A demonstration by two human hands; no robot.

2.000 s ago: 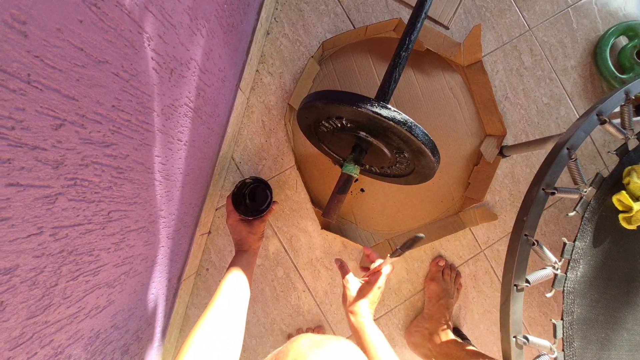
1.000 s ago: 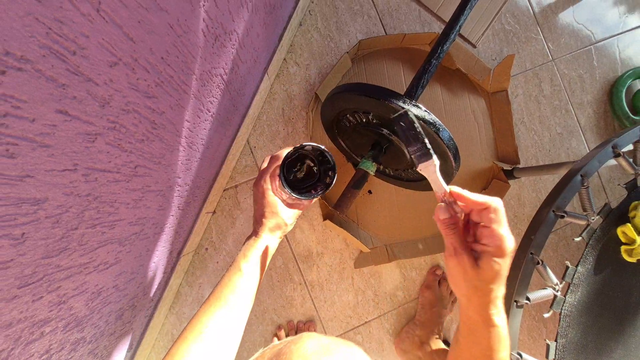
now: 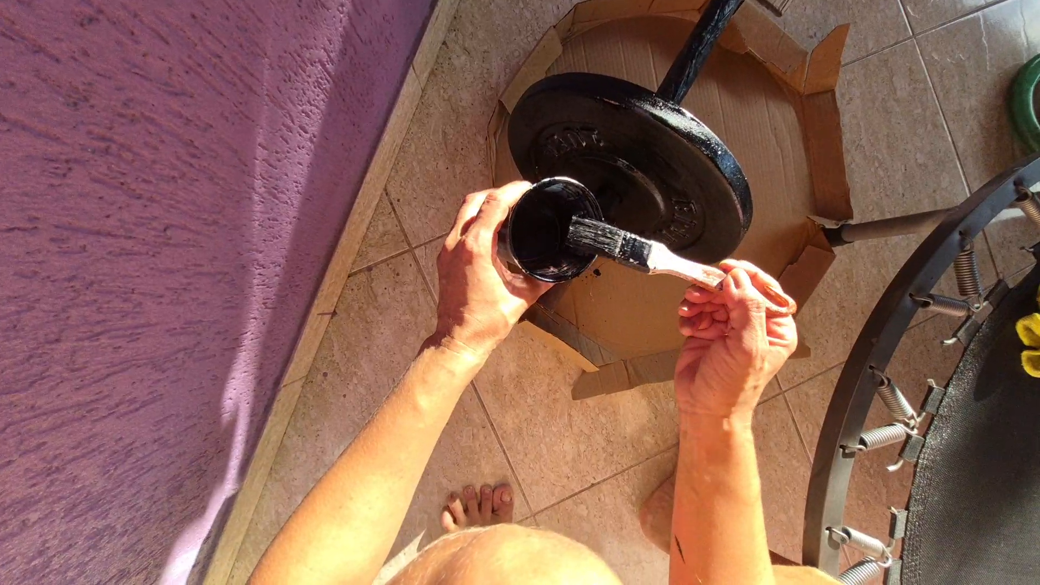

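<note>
My left hand (image 3: pixel 479 268) grips an open can of black paint (image 3: pixel 536 236), its mouth facing the camera. In my right hand (image 3: pixel 735 333) is the pale handle of a paintbrush (image 3: pixel 626 248), whose black-coated bristles lie at the can's right rim. Behind both is a black weight plate (image 3: pixel 601 138) on a dark metal bar (image 3: pixel 703 49), above a flattened cardboard box (image 3: pixel 768 146) with folded edges. The can hides the lower left of the plate and most of the bar's near end.
A textured purple wall (image 3: pixel 162 203) runs along the left. At the right stands a mini trampoline (image 3: pixel 857 382) with metal springs and a yellow item (image 3: pixel 1030 341) on its mat. A green ring-shaped object (image 3: pixel 1025 101) is at the right edge. Bare feet stand on the tiled floor (image 3: pixel 569 431).
The brush was against the weight plate one second ago; now its bristles are at the can's rim. The can has come in front of the plate's lower left.
</note>
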